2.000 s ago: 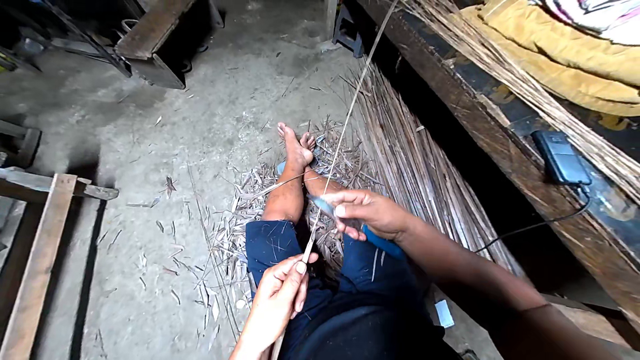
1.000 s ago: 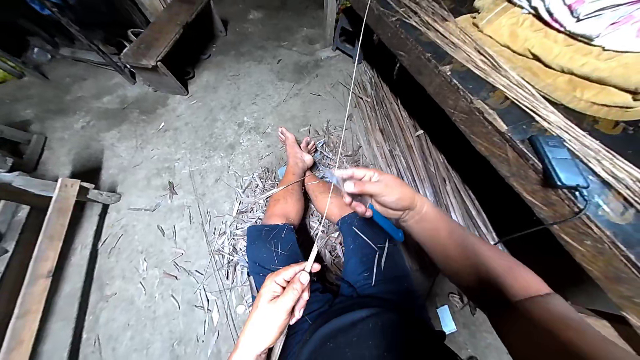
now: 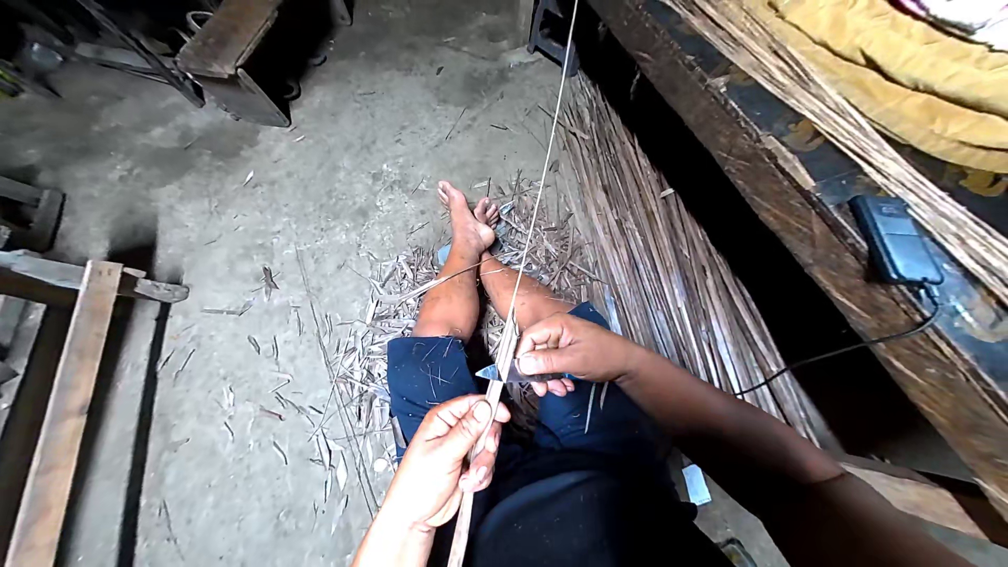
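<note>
My left hand grips a long, thin plant stalk over my lap; its lower end runs down past my wrist and its slender upper part rises to the top of the view. Just above, my right hand holds a knife, its pointed blade lying across the stalk and its handle mostly hidden by my fingers. A curled, loose strip arcs over my shins. My bare feet are crossed on the floor among dry shavings.
A heap of long dry stalks lies at the right, beside a wooden platform. On the platform are more stalks, a yellow cloth and a dark device with a cable. Wooden pieces stand at the left, a bench at the upper left.
My right hand with the knife has come down the stalk, nearer to my left hand. My left hand still grips the stalk at about the same place.
</note>
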